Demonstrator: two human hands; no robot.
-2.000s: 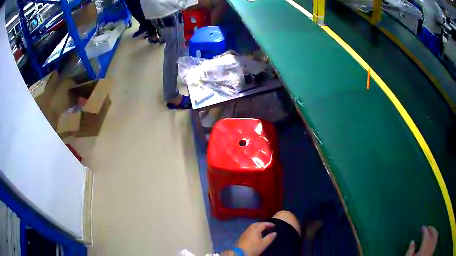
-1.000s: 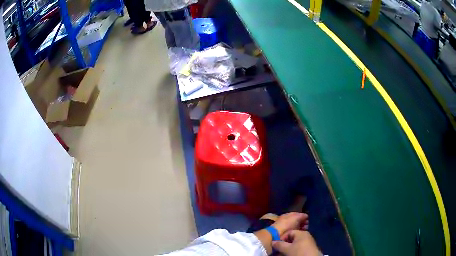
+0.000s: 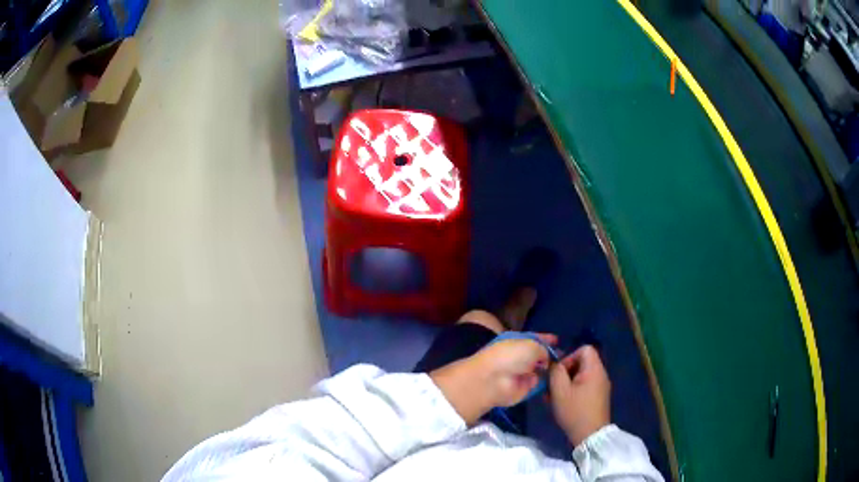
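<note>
A bright blue wrist strap [image 3: 516,336] is looped loosely at my left hand [image 3: 513,370], off the wrist, above my lap. The fingers of my left hand are closed on it. My right hand [image 3: 580,388] touches the left fingertips and pinches a part of the strap; the exact grip is small and partly hidden. A thin dark pointed tool, maybe tweezers [image 3: 773,424], lies on the green bench [image 3: 640,216] to the right of my hands, near the yellow line.
A red stool [image 3: 400,165] stands ahead of my knees. Behind it, a low board [image 3: 396,68] holds clear plastic bags [image 3: 363,28]. An orange stick [image 3: 673,75] lies by the yellow line. An open carton [image 3: 94,99] and a white panel [image 3: 42,254] are at the left.
The view has tilted down. The blue strap has moved from around my left wrist to the hand and fingers. Both hands have come together; the dark tool now shows fully on the bench.
</note>
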